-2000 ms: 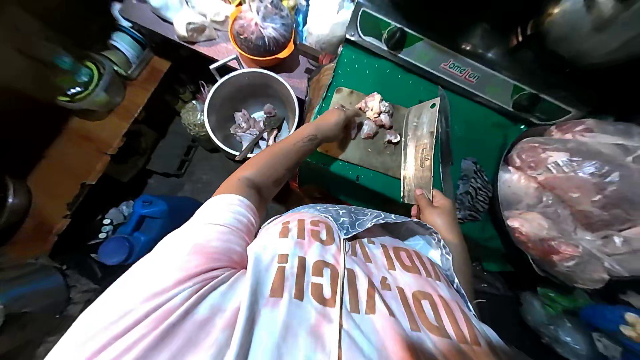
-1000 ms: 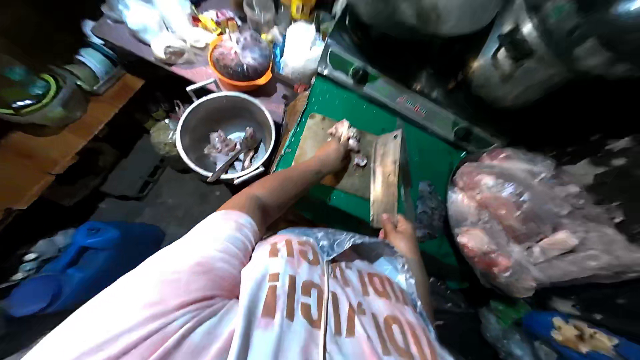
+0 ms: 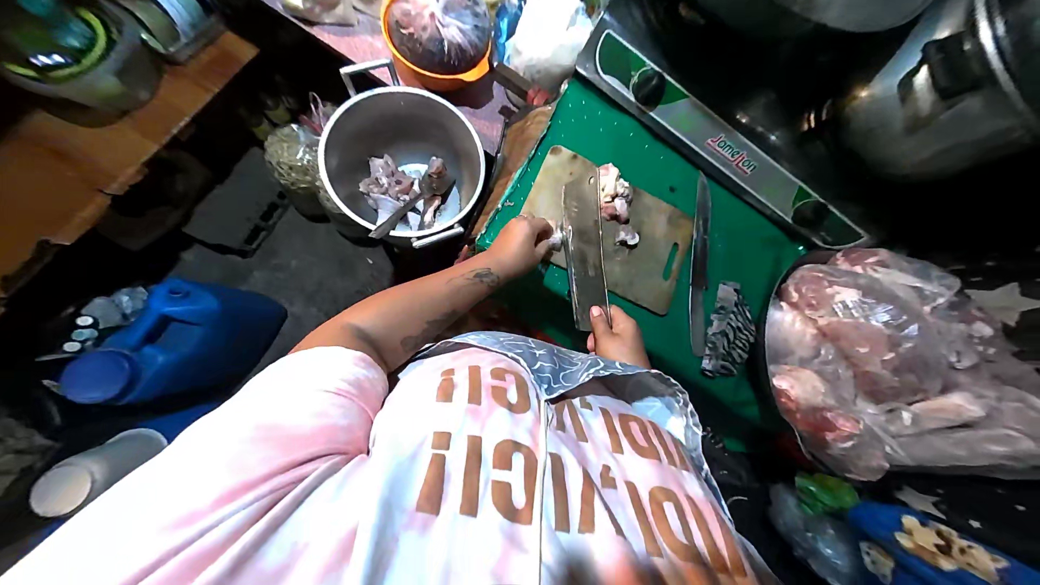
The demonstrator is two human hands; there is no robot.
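My left hand (image 3: 524,244) is at the left edge of a worn cutting board (image 3: 642,272), its fingers closed on a small piece of meat (image 3: 556,238). My right hand (image 3: 617,335) grips the lower end of a broad cleaver (image 3: 585,244); its handle is hidden in the hand. The blade lies across the left part of the board, close beside my left fingertips. Right of the blade, a small pile of meat pieces (image 3: 615,193) rests on the board. Left of the board, an aluminium pot (image 3: 333,162) holds cut meat and a spoon-like utensil (image 3: 396,218).
A long knife (image 3: 699,264) and a zebra-patterned item (image 3: 729,331) lie right of the board on the green surface. Beyond is a gas stove (image 3: 691,114). Bagged meat (image 3: 869,349) fills a large container at right. An orange bowl (image 3: 443,80) with a bag stands behind the pot.
My left hand has moved from the meat pile to the board's left edge. The cleaver in my right hand has shifted left, from the board's right side to left of the pile.
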